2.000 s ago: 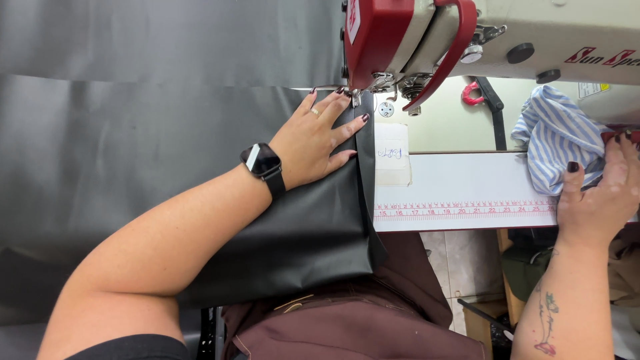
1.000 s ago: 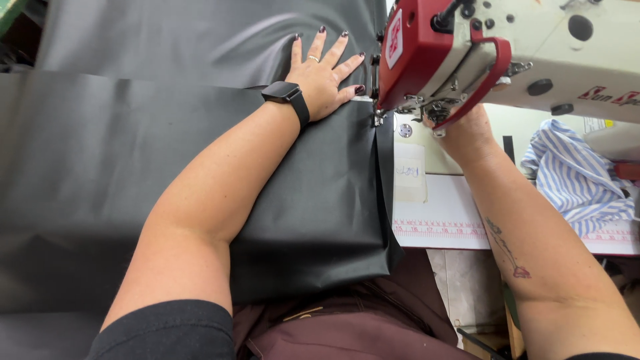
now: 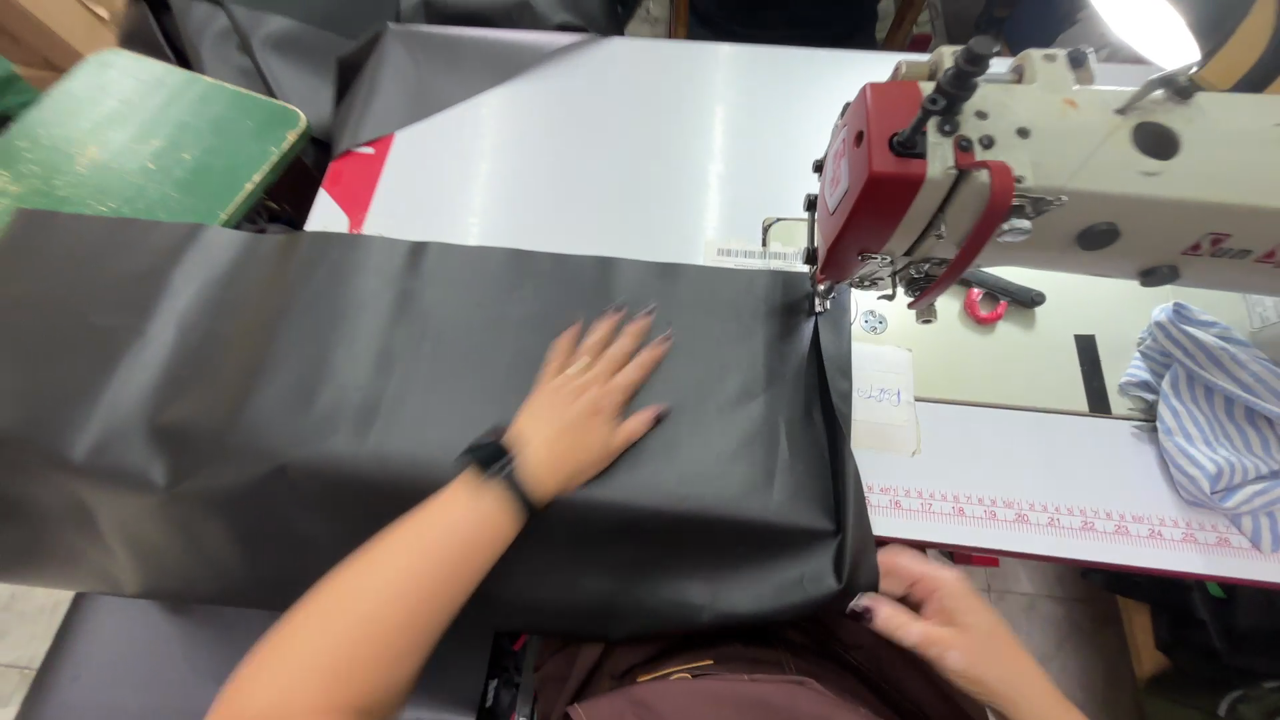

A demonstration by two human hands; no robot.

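Observation:
A wide sheet of black leather-like material (image 3: 420, 380) lies over the white sewing table and hangs off its front edge. Its right edge is folded and runs under the needle area of a red and cream industrial sewing machine (image 3: 870, 190). My left hand (image 3: 590, 410), with a watch on the wrist, rests flat on the sheet with fingers spread. My right hand (image 3: 930, 610) is by the sheet's lower right corner, fingers partly curled and blurred; whether it pinches the edge I cannot tell.
A blue and white striped cloth (image 3: 1210, 400) lies at the right. A printed ruler strip (image 3: 1050, 520) runs along the table's front. A red ring-shaped item (image 3: 985, 306) lies behind the machine head. A green board (image 3: 150, 140) stands at the far left, near more black material (image 3: 450, 80).
My right hand has come down from the machine head to the sheet's lower corner. The sheet's far part no longer covers the back of the table, and my left hand is lower on it.

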